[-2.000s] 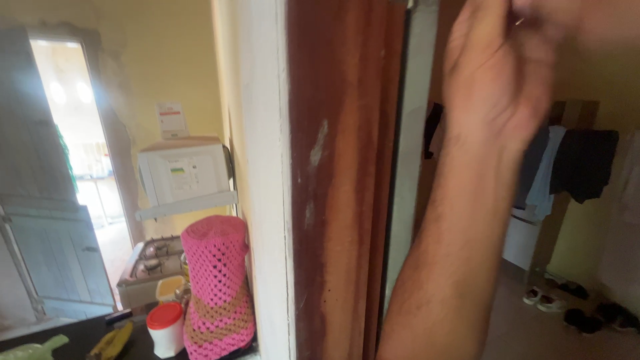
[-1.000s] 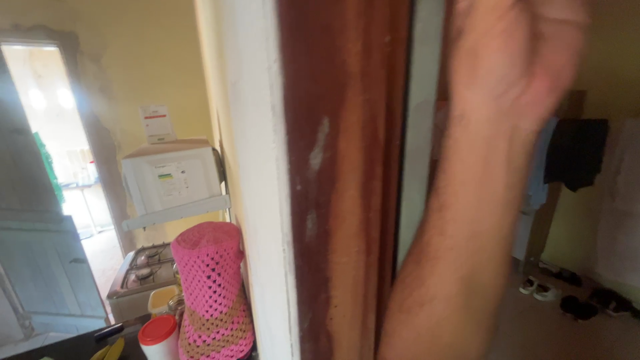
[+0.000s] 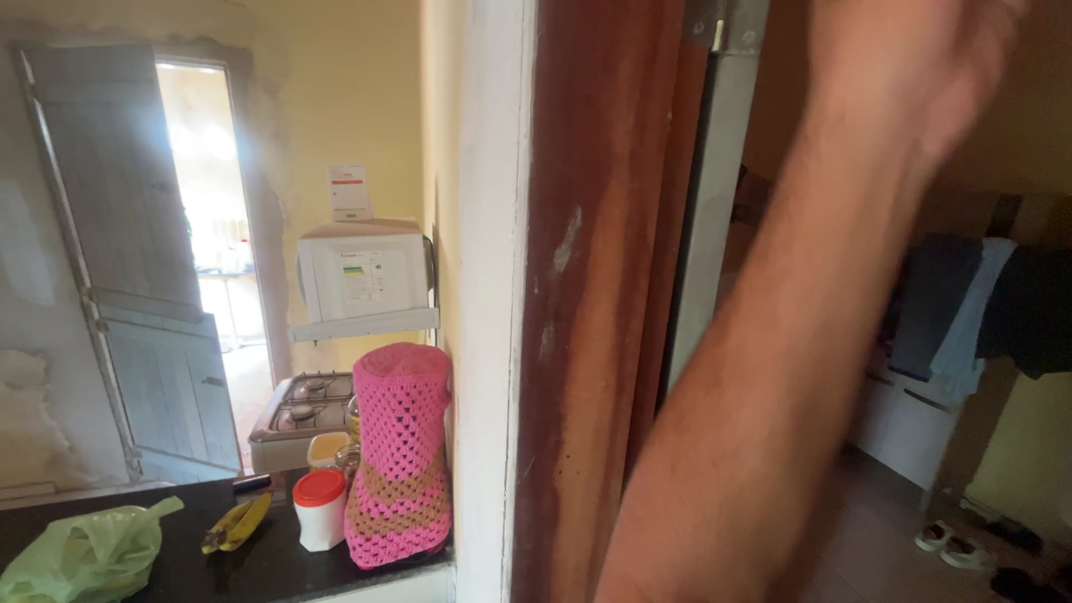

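Note:
My right hand (image 3: 925, 63) is raised at the top right, motion-blurred, with its fingers partly cut off by the upper edge. Whether it holds anything cannot be made out. The bare forearm rises from the bottom, in front of the dark room. Left of the arm stand a reddish-brown wooden door frame (image 3: 586, 318) and a narrow grey metal strip (image 3: 712, 193). A metal plate with screws (image 3: 729, 25) sits at the top of that strip, left of the hand. My left hand is out of view.
On the dark counter (image 3: 188, 569) are a green plastic bag (image 3: 92, 548), bananas (image 3: 239, 523), a red-lidded jar (image 3: 320, 511) and a pink-brown crochet cover (image 3: 402, 452). Behind are a stove (image 3: 306, 406) and a shelved microwave (image 3: 364, 272). Clothes (image 3: 1026, 310) hang right; shoes (image 3: 955, 544) lie on the floor.
My right hand has moved up and to the right compared with two seconds ago, and more of it is cut off by the top edge. The view has shifted slightly.

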